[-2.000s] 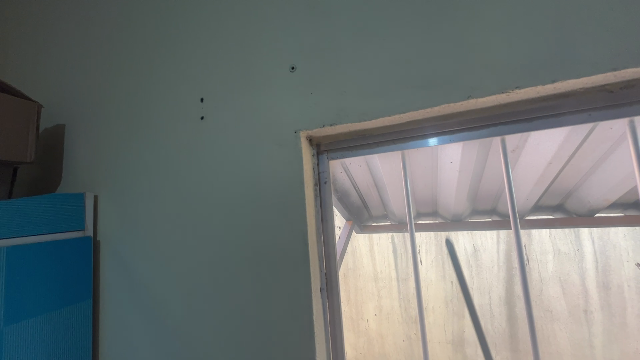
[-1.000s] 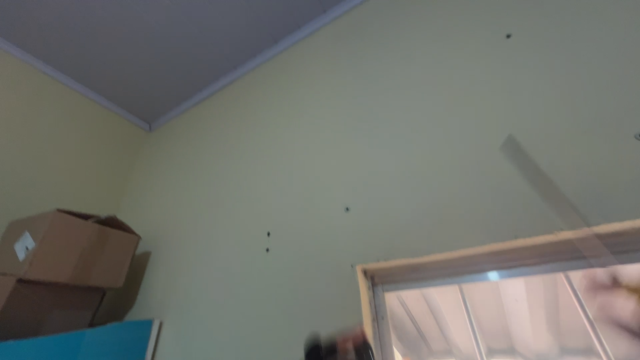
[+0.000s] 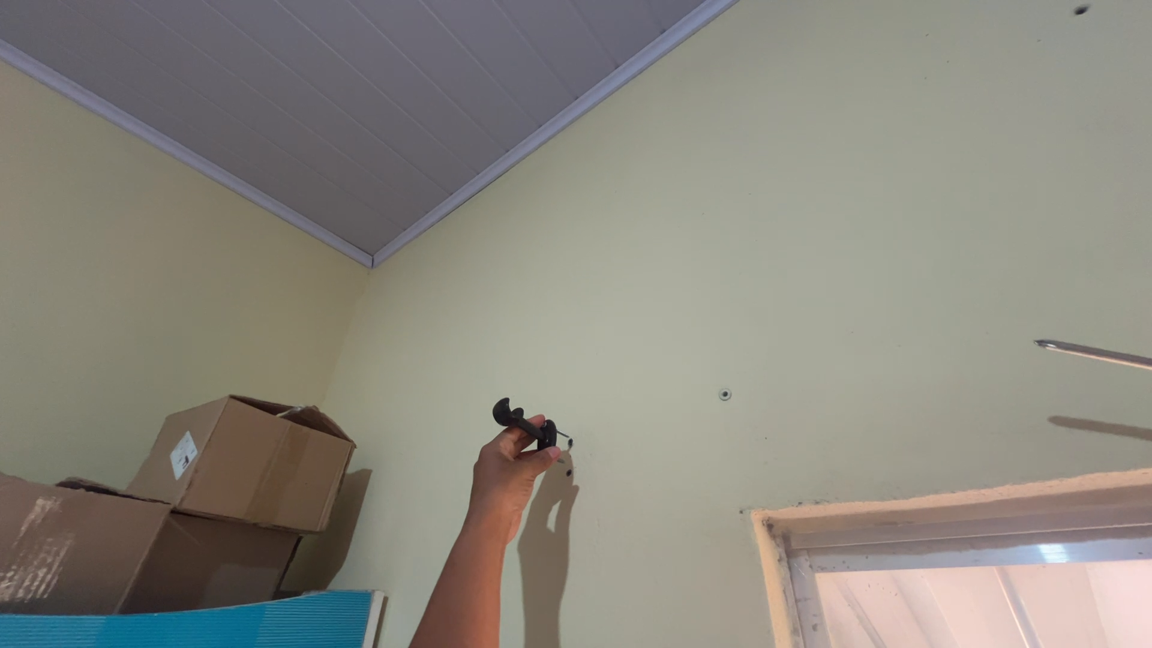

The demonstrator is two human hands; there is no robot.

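My left hand (image 3: pixel 511 468) is raised against the pale green wall (image 3: pixel 648 297), gripping a black curtain rod bracket (image 3: pixel 526 426) by its round base. The bracket's curved cup points up and left. A thin screw (image 3: pixel 562 436) sticks out of the base toward two dark holes in the wall; whether it touches the wall I cannot tell. At the right edge the metal shaft of a screwdriver (image 3: pixel 1093 353) juts in, its tip pointing left. Its handle and my right hand are out of view.
Cardboard boxes (image 3: pixel 261 463) are stacked at the lower left above a blue panel (image 3: pixel 216 623). A window frame (image 3: pixel 945 504) fills the lower right. A wall plug (image 3: pixel 724 394) sits in the wall right of the bracket. The ceiling (image 3: pixel 360 99) slopes overhead.
My left hand with the black bracket has risen from the bottom edge to the two wall holes. At the right, the blurred hand has left the view. The view has tilted upward since two seconds ago.
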